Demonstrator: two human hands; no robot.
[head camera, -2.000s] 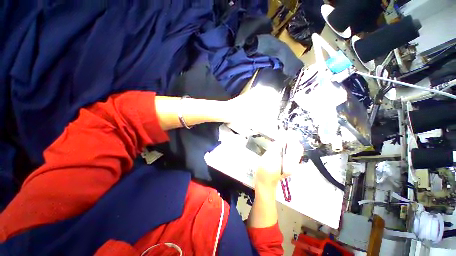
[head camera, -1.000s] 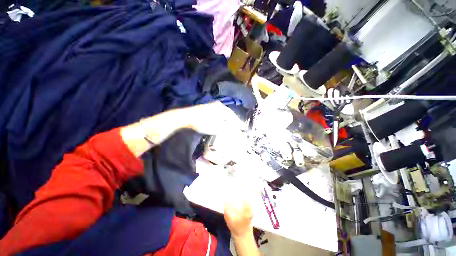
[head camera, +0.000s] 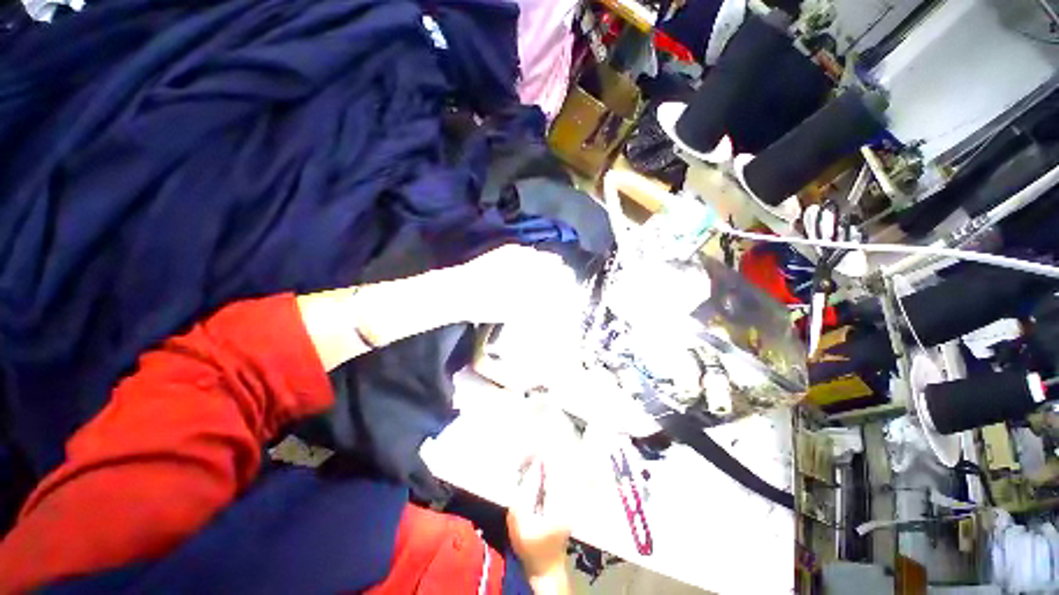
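Observation:
The overlock machine head (head camera: 650, 337) is largely washed out by lamp glare. My left hand (head camera: 528, 285) reaches to its near side; its fingers are lost in the glare. My right hand (head camera: 540, 517) is low over the white table (head camera: 720, 535), away from the needle area, around a slim dark pointed tool that looks like tweezers (head camera: 534, 482), partly blurred. Red-handled thread snips (head camera: 634, 506) lie on the table right of this hand. A black strip (head camera: 732, 457) runs from the machine across the table.
A navy fabric heap (head camera: 221, 163) fills the left, with dark grey fabric (head camera: 389, 401) beside the table. Black thread cones (head camera: 813, 145) stand behind the machine. Scissors (head camera: 822, 279) hang beyond the machine. A white bar crosses at the upper right.
The view has shifted, showing more thread cones. My right hand has drawn back from the needle area toward the table's near edge. My left hand stays beside the machine.

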